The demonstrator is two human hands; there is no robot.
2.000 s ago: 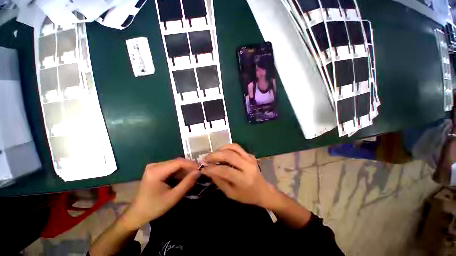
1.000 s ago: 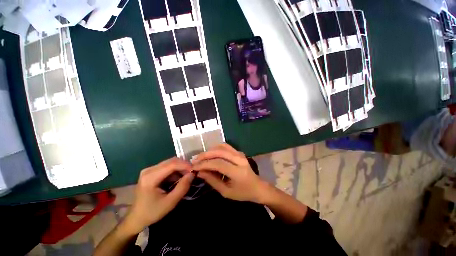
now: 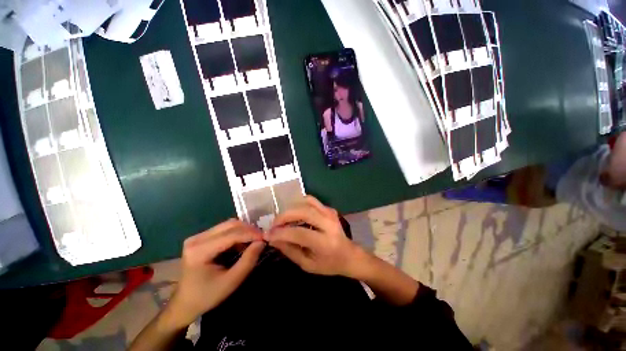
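Note:
A die-cut sheet (image 3: 248, 110) lies lengthwise before me, with two columns of black squares; its nearest row is pale grey. Its near end reaches my hands at the table edge. My left hand (image 3: 223, 255) and my right hand (image 3: 312, 236) meet there, each with thumb and forefinger pinched together at the sheet's near end. Thin pale lines, perhaps a strip of film, show just below the fingertips; what exactly each hand pinches is hidden by the fingers.
A smartphone (image 3: 338, 110) lies right of the sheet. Further right are a plain white sheet (image 3: 405, 130) and a right-hand stack (image 3: 473, 89). Left are a small label (image 3: 162, 79), a left-hand stack (image 3: 72, 164) and a discarded liner heap (image 3: 62, 17). A red stool (image 3: 103, 301) stands below.
The view has shifted, so the table things appear further left. Both hands stay pinched together at the sheet's near end, with only small finger movements.

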